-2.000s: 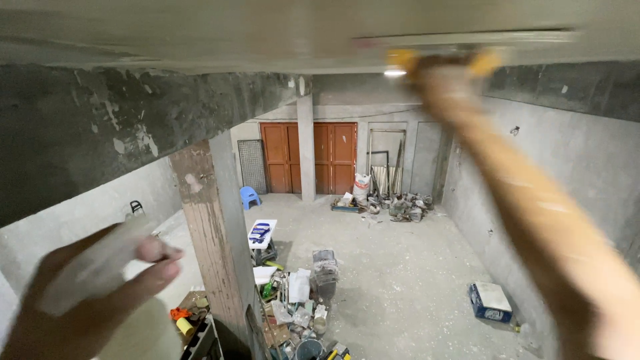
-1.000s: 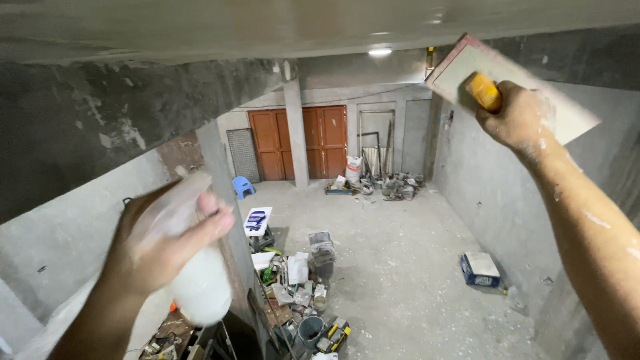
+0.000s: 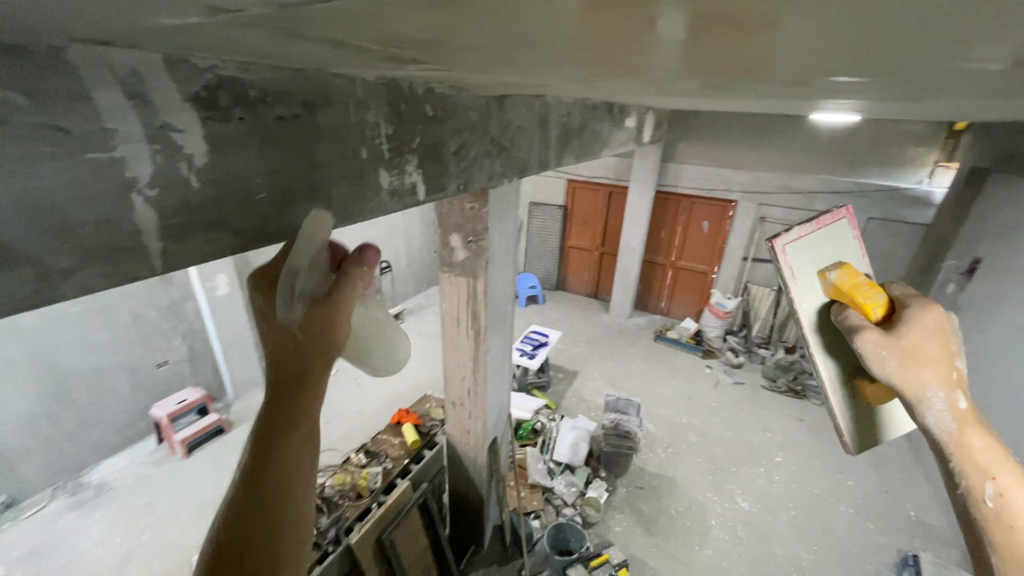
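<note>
My left hand [image 3: 308,308] holds a whitish, translucent spray bottle [image 3: 376,340] just below the dark concrete beam [image 3: 264,152]. Its head is partly hidden by my fingers. On the right, my right hand [image 3: 908,332] grips the yellow handle [image 3: 854,292] of a rectangular plastering float [image 3: 824,240]. The float's pale face with a pinkish edge is tilted and stands apart from the ceiling [image 3: 560,48]. White smears mark my right wrist.
A pillar [image 3: 464,320] rises mid-view beside a cluttered bench [image 3: 360,480]. Buckets [image 3: 566,544] and debris lie below. A pink step stool [image 3: 188,420], a blue plastic stool [image 3: 529,290] and brown doors [image 3: 688,248] stand farther off.
The float, near the ceiling two seconds ago, has come down with my right hand. My left hand still holds the bottle. The view has swung left.
</note>
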